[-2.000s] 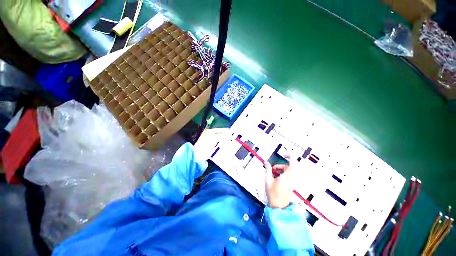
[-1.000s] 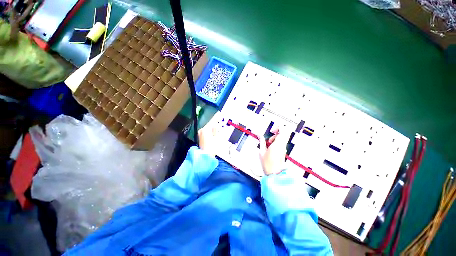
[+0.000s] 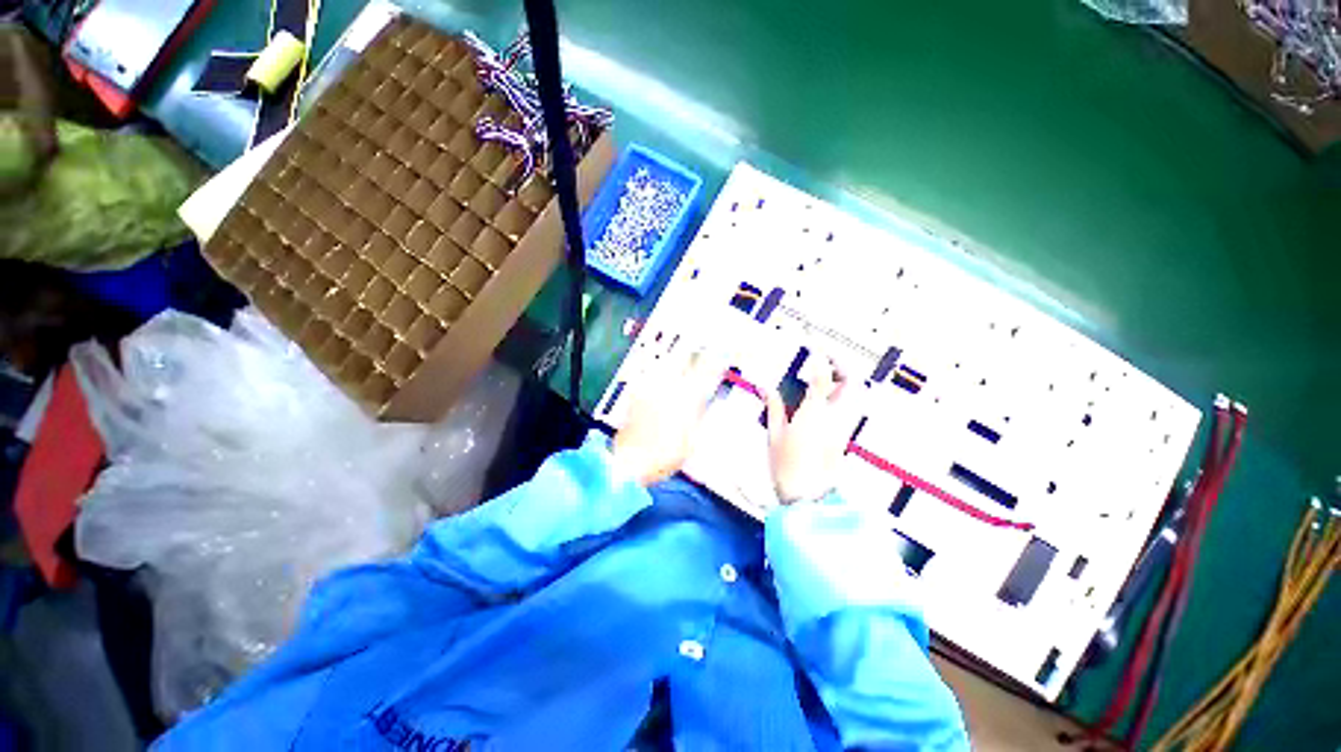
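Note:
The white panel (image 3: 941, 353) with dark slots lies in front of me on the bench edge. A red wire lead (image 3: 941, 497) runs across it from near my left hand, under my right hand, to a slot at the lower right. My left hand (image 3: 665, 419) is on the panel's left part, at the red lead's left end; its fingertips are washed out, so its grip is unclear. My right hand (image 3: 809, 434) is over the middle of the lead, fingers curled around it. Two dark components (image 3: 887, 364) with striped bits sit on the panel, joined by a thin line.
A brown divider box (image 3: 397, 221) with multicolour wires (image 3: 508, 115) stands at left. A blue screw tray (image 3: 643, 221) touches the panel's corner area. A black cord (image 3: 559, 176) hangs in front. Plastic bags (image 3: 265, 485) lie left. Red leads (image 3: 1199, 544) and orange leads (image 3: 1265, 632) lie right.
My left hand has moved right and inward over the panel, covering the slot there. The red lead's left end has shifted right. My right hand stays near the middle. The view has moved too.

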